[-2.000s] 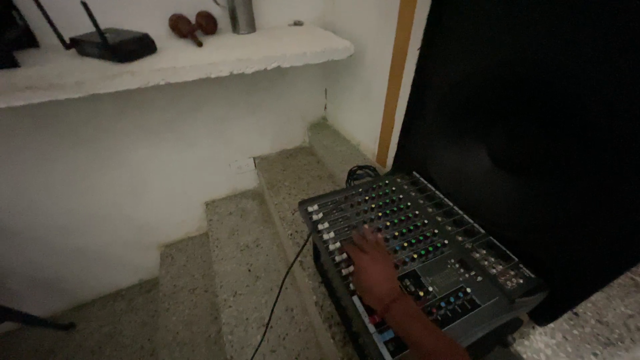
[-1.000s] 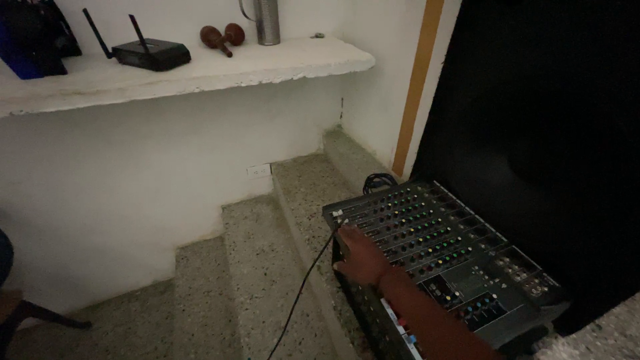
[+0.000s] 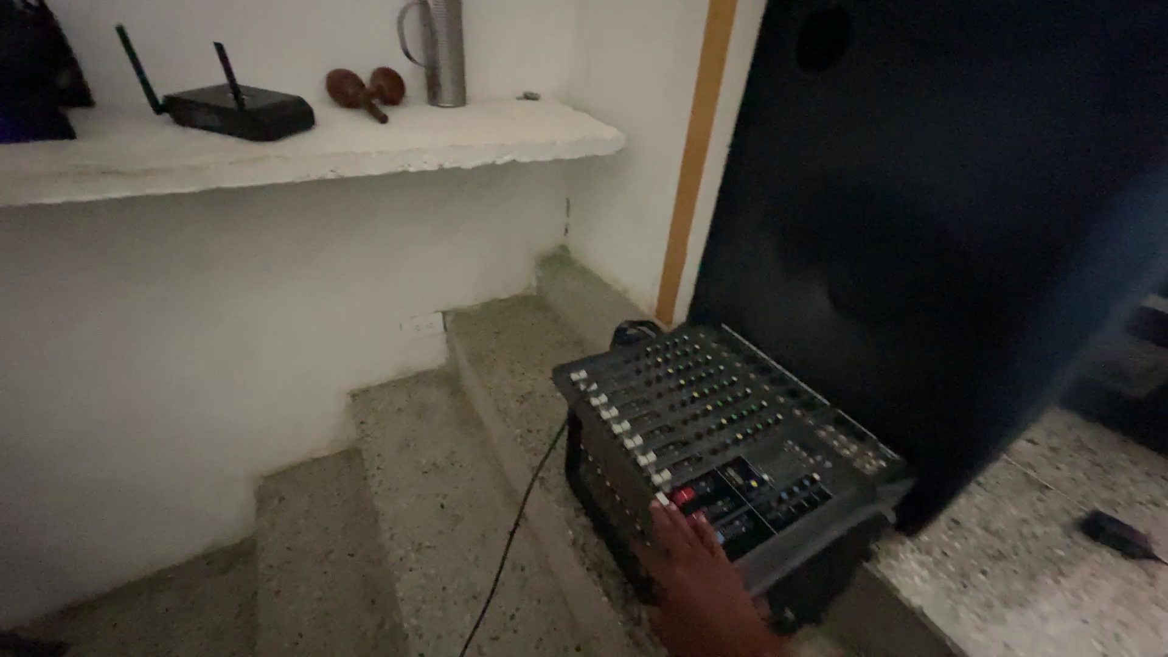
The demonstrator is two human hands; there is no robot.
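Note:
An audio mixing console with white-capped faders, rows of coloured knobs and a few red fader caps rests tilted on the terrazzo steps. My right hand reaches in from the bottom, palm down, with its fingertips at the lower end of the fader row, beside the red caps. Whether a fingertip presses on a cap is hard to tell in the dim light. Nothing is seen held in that hand. My left hand is out of view. A thin dark cable runs down the steps beside the console's left edge.
Behind the console stands a large black loudspeaker cabinet. A rough white shelf holds a black router, a pair of maracas and a metal cylinder with a handle. Steps descend to the left; a wall outlet sits above them.
My right hand has moved from the upper end of the fader row down to its lower end, by the red caps. The view has shifted.

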